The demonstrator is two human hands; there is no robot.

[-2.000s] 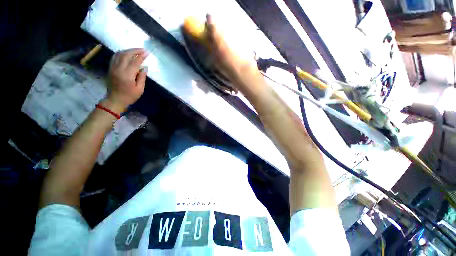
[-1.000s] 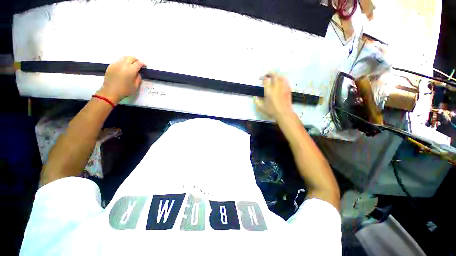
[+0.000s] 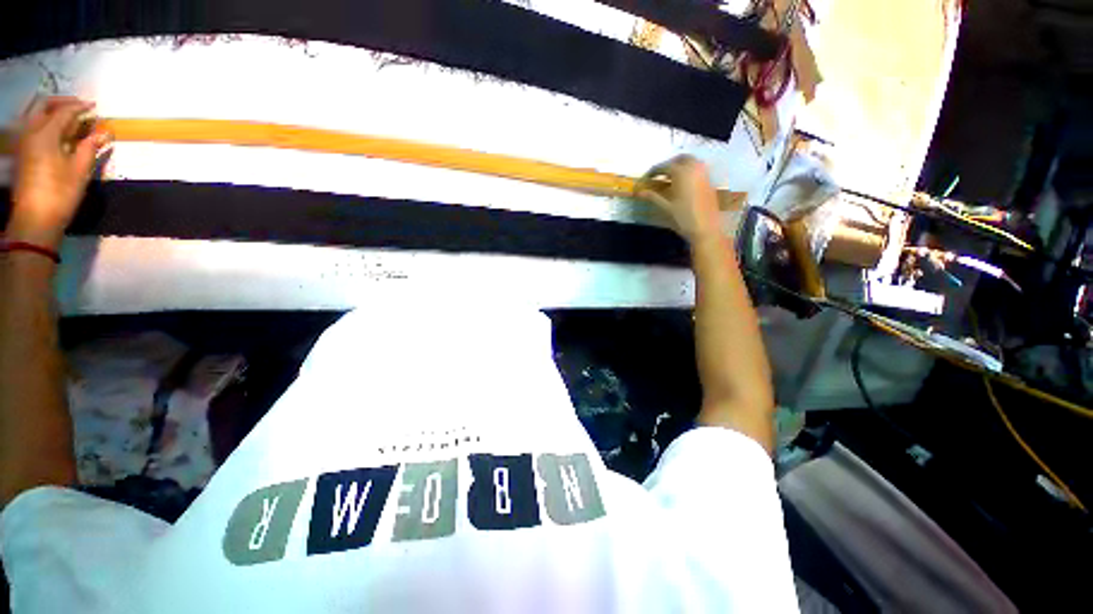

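Observation:
A long yellow template (image 3: 360, 144) runs across the white cloth-covered table. My left hand (image 3: 56, 162) grips its left part near the frame's left edge. My right hand (image 3: 689, 196) pinches it near its right end. A black fabric strip (image 3: 384, 224) lies flat on the table nearer to me, just below the template, apart from it over most of its length. The fingertips of both hands are partly hidden or blurred.
A stack of wider black strips (image 3: 479, 52) lies across the far side. The steam iron (image 3: 785, 258) rests at the table's right end, with its cord and a yellow hose (image 3: 947, 344) running right. Red-dark looped handles (image 3: 773, 74) lie at the far right.
The template is now bare and held in both hands above a flat, wider black strip. Earlier both hands were on a narrow folded strip. My left hand has moved left; the view has shifted.

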